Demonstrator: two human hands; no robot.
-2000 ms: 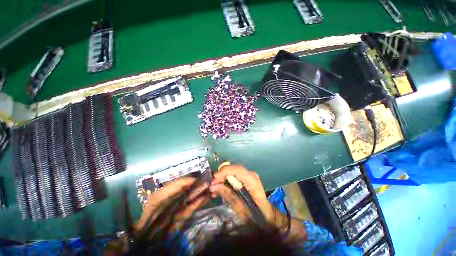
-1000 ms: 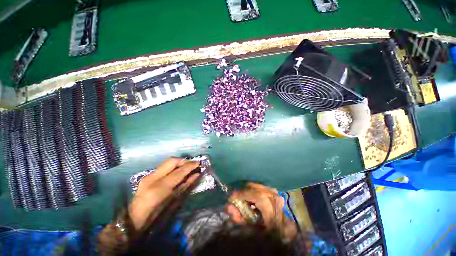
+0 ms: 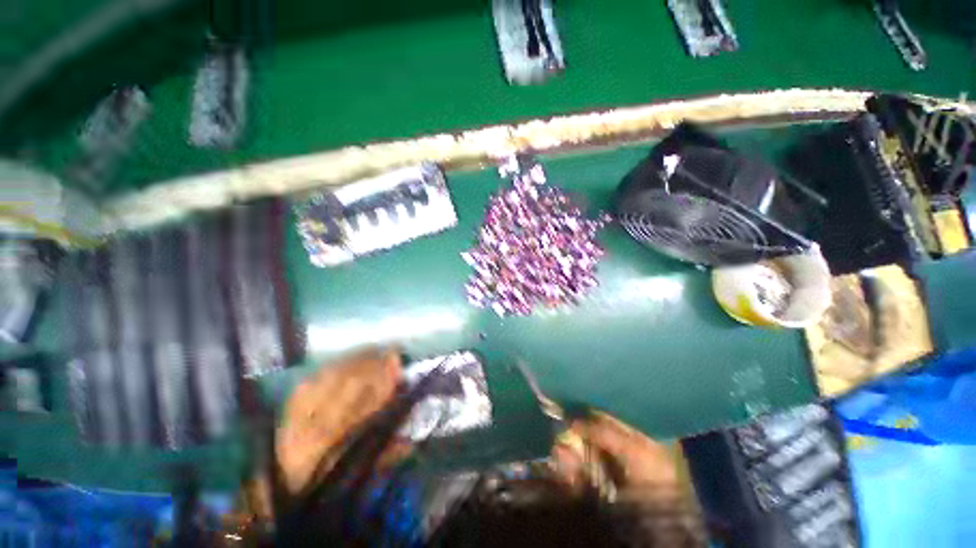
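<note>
A silver-white phone board assembly lies on the green bench near the front edge. My left hand is blurred at its left end and covers that part; whether the fingers grip it cannot be told. My right hand holds a soldering iron, its thin metal tip pointing up and left, to the right of the board and apart from it. Dark hair hides parts of both hands. A heap of small purple-pink and silver components lies mid-bench. A second board assembly lies behind, left of the heap.
Dark ribbed component strips lie at left. A black fan, white-yellow cup, scorched tan pad and dark metal stand are at right. A slotted tray is lower right. Spaced assemblies lie on the green conveyor.
The camera view has shifted. My right hand and the iron have moved right, away from the board. My left hand has moved left, so more of the board's right end shows.
</note>
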